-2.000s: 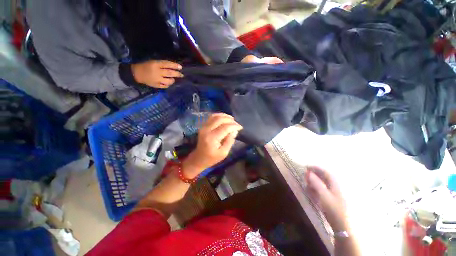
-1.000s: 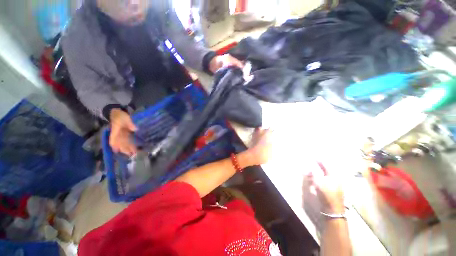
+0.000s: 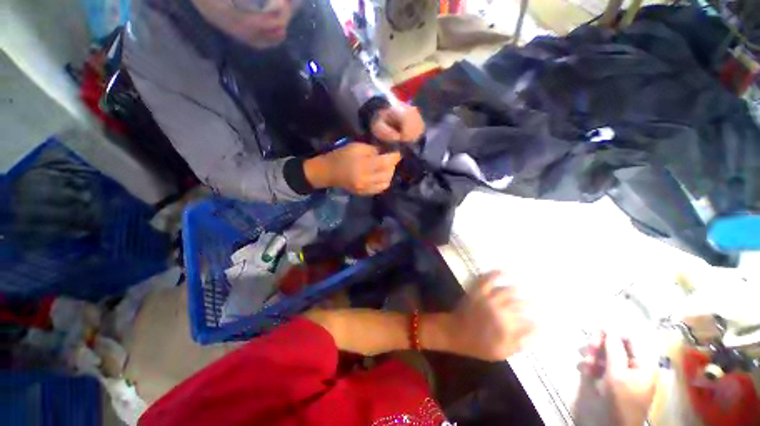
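My left hand (image 3: 493, 318) is over the front edge of the white table (image 3: 542, 241), a red bead bracelet on its wrist. It holds nothing that I can see; its fingers are blurred. My right hand (image 3: 625, 370) is at the lower right over the table, washed out by glare; I cannot tell whether it holds anything. Dark garment cloth (image 3: 575, 108) lies heaped along the far side of the table, with a small white patch on it. Neither of my hands touches the cloth.
A person in grey (image 3: 196, 125) across from me pinches the dark cloth with both hands. A blue crate (image 3: 197, 274) with scraps stands between us. Another blue crate (image 3: 108, 225) is at the left. A red thing (image 3: 721, 391) and small metal parts are at the lower right.
My left hand has moved right, from near the crate to over the table edge. My right hand shows further right. The other person's hands have come together on the cloth.
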